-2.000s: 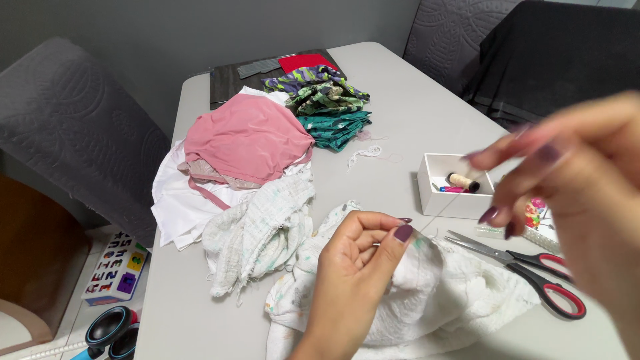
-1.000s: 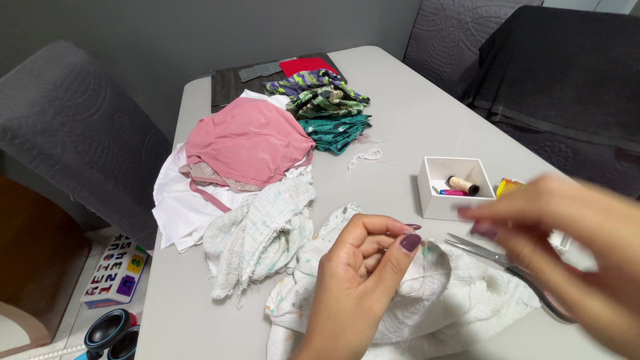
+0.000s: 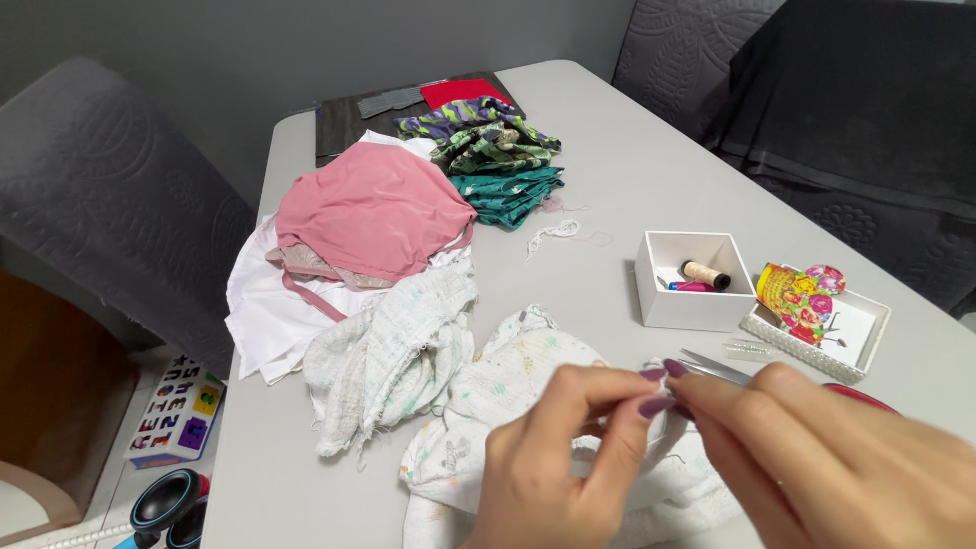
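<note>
A white printed gauze cloth [image 3: 526, 381] lies bunched at the table's near edge. My left hand [image 3: 568, 450] pinches a raised fold of it between thumb and forefinger. The fingertips of my right hand [image 3: 793, 450] meet the same fold from the right, close against the left fingertips; whether they hold a needle or thread is hidden. Scissors [image 3: 713, 367] lie behind my right hand, their blades and part of a red-lined handle showing. Beyond them, a white box [image 3: 694, 309] holds a cream thread spool [image 3: 705, 273] and a magenta one.
A second gauze cloth [image 3: 389, 358], a pink garment [image 3: 374, 210] and white fabric [image 3: 267, 320] are piled at left. Folded patterned fabrics [image 3: 507, 191] lie farther back. White thread scraps [image 3: 555, 230] are mid-table. A lid [image 3: 869, 343] with a floral piece [image 3: 804, 301] sits at right.
My right hand, raised and blurred at the right before, has come down and left to the fold at my left fingertips. My left hand keeps its pinch on the cloth.
</note>
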